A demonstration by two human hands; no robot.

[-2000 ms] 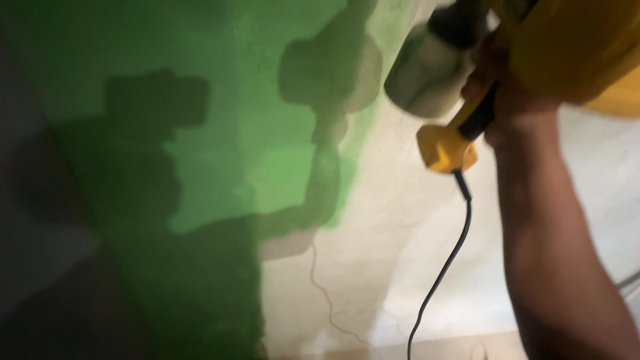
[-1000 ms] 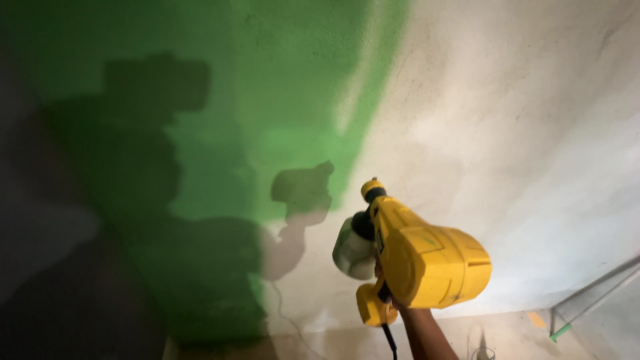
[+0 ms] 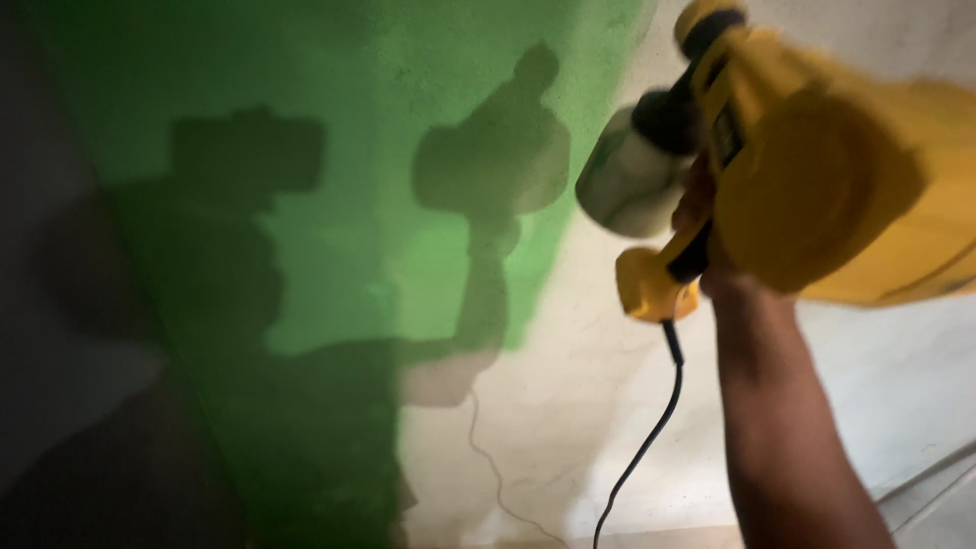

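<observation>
My right hand (image 3: 698,202) grips the handle of a yellow electric paint sprayer (image 3: 823,168), raised at the upper right of the view. The sprayer's body hides part of the hand. A whitish paint cup (image 3: 631,179) with green smears hangs under its dark collar, and a black power cord (image 3: 648,438) runs down from the handle's base. Beyond it stands a wall, covered with green paint (image 3: 465,297) on the left and pale and bare (image 3: 526,427) toward the right and bottom. My left hand is out of view.
Shadows of a person and the sprayer fall across the green paint. The wall meets a dark surface (image 3: 69,320) at the far left. At the lower right, a thin rail or frame (image 3: 926,473) crosses the corner. A strip of floor (image 3: 671,537) shows along the bottom edge.
Two seconds ago the sprayer was raised; one second ago it was low, near the bottom of the wall. It is now high again at the upper right, still in my right hand.
</observation>
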